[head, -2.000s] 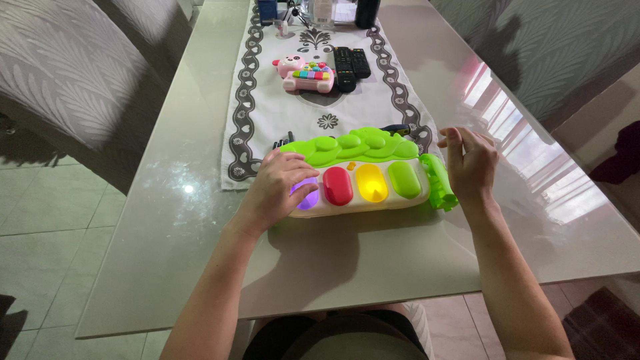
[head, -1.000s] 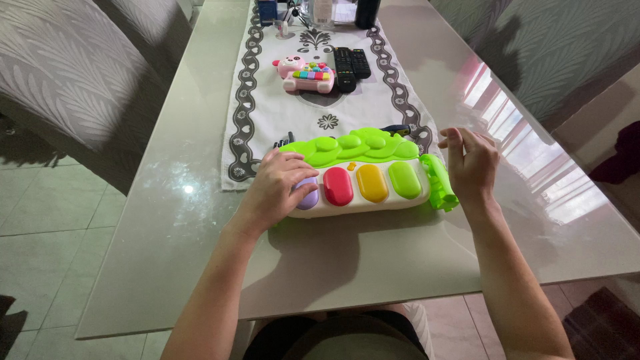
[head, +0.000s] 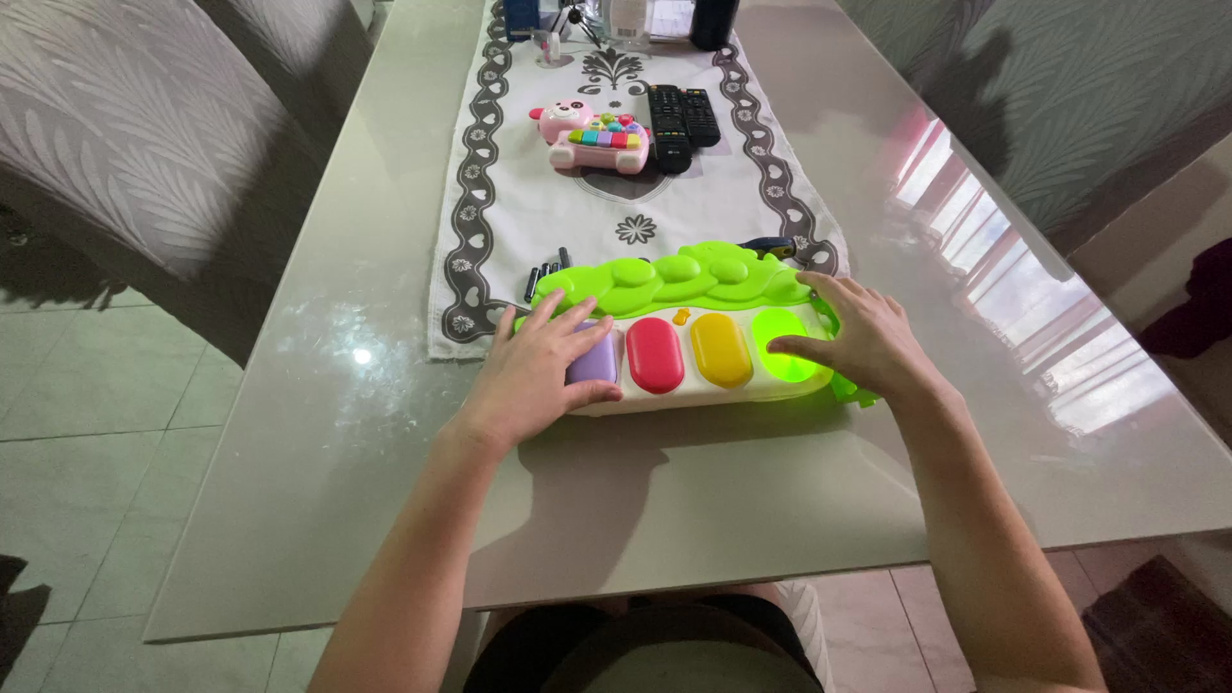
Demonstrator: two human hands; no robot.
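A toy piano (head: 606, 397) of white and green plastic lies near the table's front edge, with purple, red, yellow and green keys. Its green key (head: 784, 332) is lit. My left hand (head: 539, 366) rests on the toy's left end, fingers spread over the purple key (head: 594, 356). At the right end is my right hand (head: 866, 332), its thumb over the lit key and its fingers at the green top edge. Whether either hand grips the toy cannot be told. Part of a green piece (head: 852, 390) shows below my right hand.
On the patterned table runner (head: 635, 207) are a pink toy keyboard (head: 597, 144), two black remote controls (head: 669, 125), several dark pens (head: 544, 274) and a dark object behind the piano. A dark bottle (head: 713, 24) stands at the back. An upholstered chair (head: 173, 125) is at the left.
My right hand has moved left from beside the toy onto its right end. The yellow and purple keys glowed two seconds ago and are now unlit; the green key glows. My left hand stays at the left end.
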